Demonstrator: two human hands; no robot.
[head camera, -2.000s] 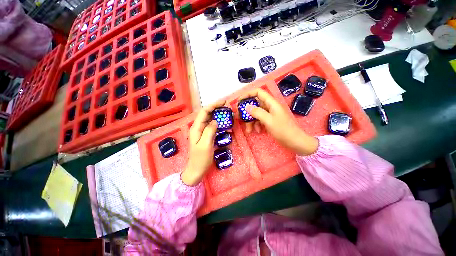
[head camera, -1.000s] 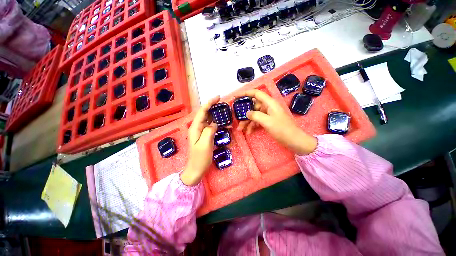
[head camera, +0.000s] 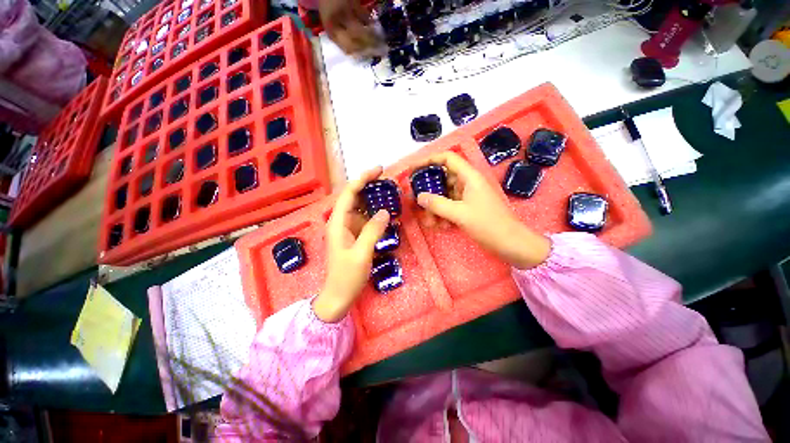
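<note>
My left hand (head camera: 351, 251) holds a smartwatch head (head camera: 381, 198) with a lit grid of small light dots, its thumb at the lower edge of the screen. My right hand (head camera: 476, 212) holds a second smartwatch head (head camera: 430, 181) with a similar lit grid, its thumb on the screen's lower left. The two watches are side by side above the orange-red foam work tray (head camera: 442, 298). Two watches lie just below my left hand's watch, one partly hidden. Another watch (head camera: 289, 254) lies at the tray's left, and several lie in its right recess.
Gridded foam trays (head camera: 325, 164) filled with watches stand at left. Two dark watches (head camera: 426, 127) lie on the white surface behind the work tray. Another person's hand (head camera: 351, 26) is beside the wired fixtures (head camera: 459, 39). A pen (head camera: 648, 160) lies on paper at right.
Both held screens went from colourful icons to a dotted grid. My thumbs have shifted on them. Another person's hand has appeared at the top. One watch behind the tray has gone dark.
</note>
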